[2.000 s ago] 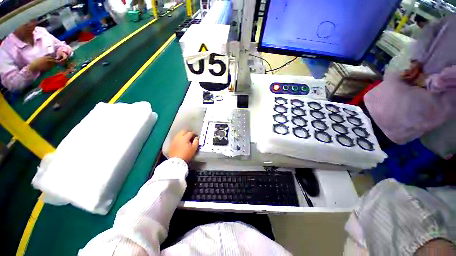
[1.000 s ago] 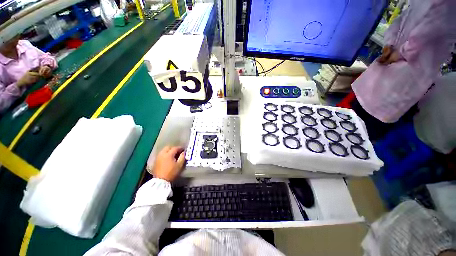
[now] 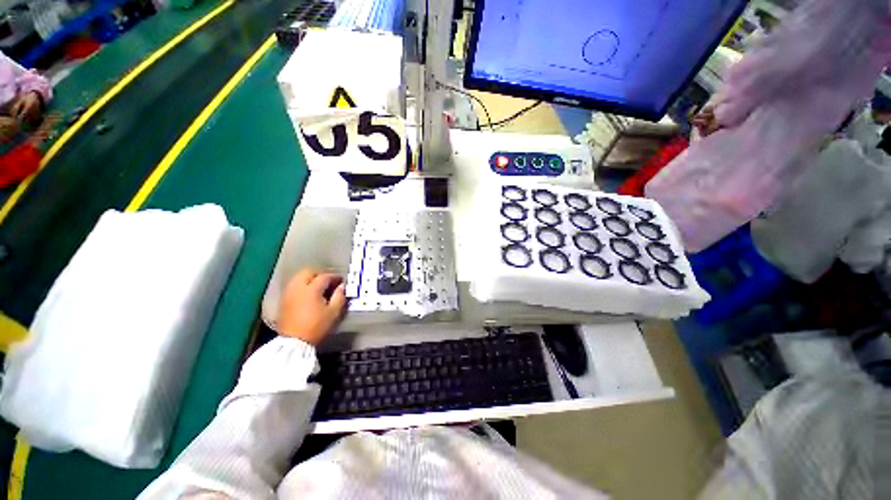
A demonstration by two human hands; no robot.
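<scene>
My left hand (image 3: pixel 311 307) rests bare on the machine bed at the left edge of the silver plate (image 3: pixel 427 256), fingers loosely curled; no part shows in it. The black fixture (image 3: pixel 395 270) sits mid-plate; whether a ring is seated in it is too small to tell. Black rings (image 3: pixel 586 242) lie in rows on top of the white tray stack (image 3: pixel 576 293) to the right of the plate. My right hand is not in view; only its sleeve (image 3: pixel 796 430) shows at the lower right, blurred.
A black keyboard (image 3: pixel 435 376) and mouse (image 3: pixel 566 350) lie on the pull-out shelf. The "05" camera head (image 3: pixel 349 98) hangs behind the plate, with the monitor (image 3: pixel 601 49) behind right. A white stack (image 3: pixel 122 327) stands on the green belt (image 3: pixel 239 151). People stand or sit on both sides.
The view has shifted, so the plate and trays sit further left in the picture. My left hand stays beside the plate. The rings on the stack look unchanged.
</scene>
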